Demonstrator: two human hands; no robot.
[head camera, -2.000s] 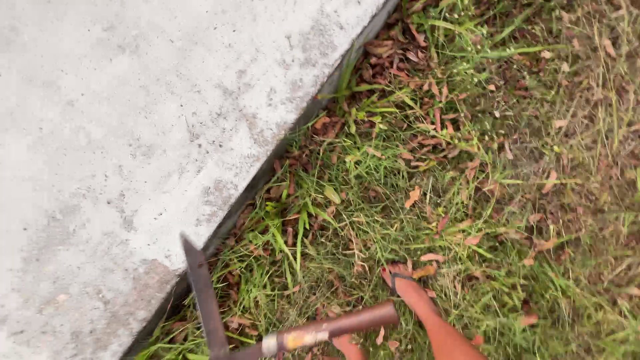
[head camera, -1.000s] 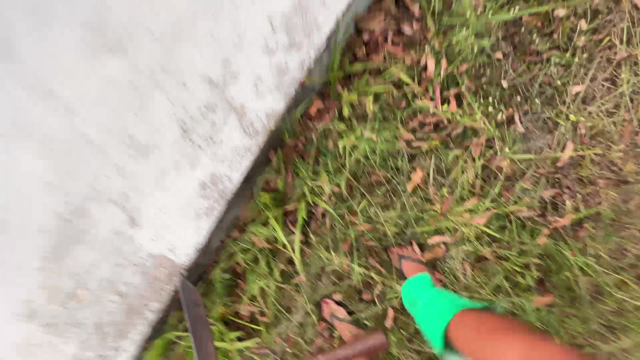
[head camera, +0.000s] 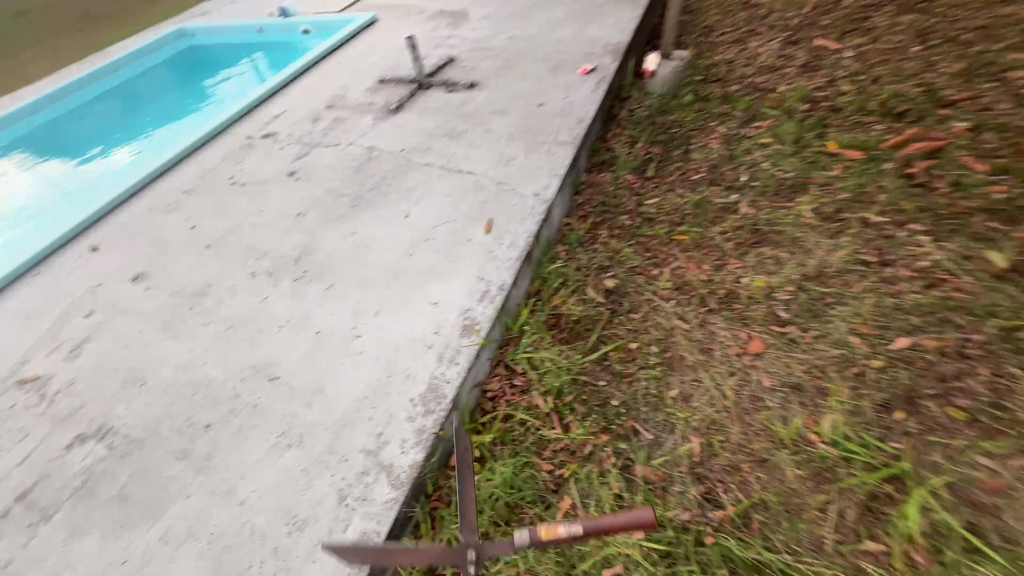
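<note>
Hedge shears (head camera: 470, 550) with two rusty blades show at the bottom of the head view, their blades spread apart. One blade (head camera: 464, 480) points up along the side of the concrete slab (head camera: 264, 320); the other (head camera: 392, 554) lies across the slab's edge. A brown handle (head camera: 616, 522) with a worn label reaches right over the grass. The second handle runs below the frame. Neither my left hand nor my right hand is in view, so what they hold is hidden.
A light-blue pool (head camera: 144, 88) with water is set in the slab. A metal cross-shaped stand (head camera: 420, 80) rests on the concrete. A post with a concrete footing (head camera: 670, 70) stands beside the slab's far edge. Grass with dry leaves (head camera: 760, 320) covers the right side.
The view has swung up and forward, bringing in the pool and stand. The feet, and the arm with a green glove or sleeve seen a second ago, are out of view.
</note>
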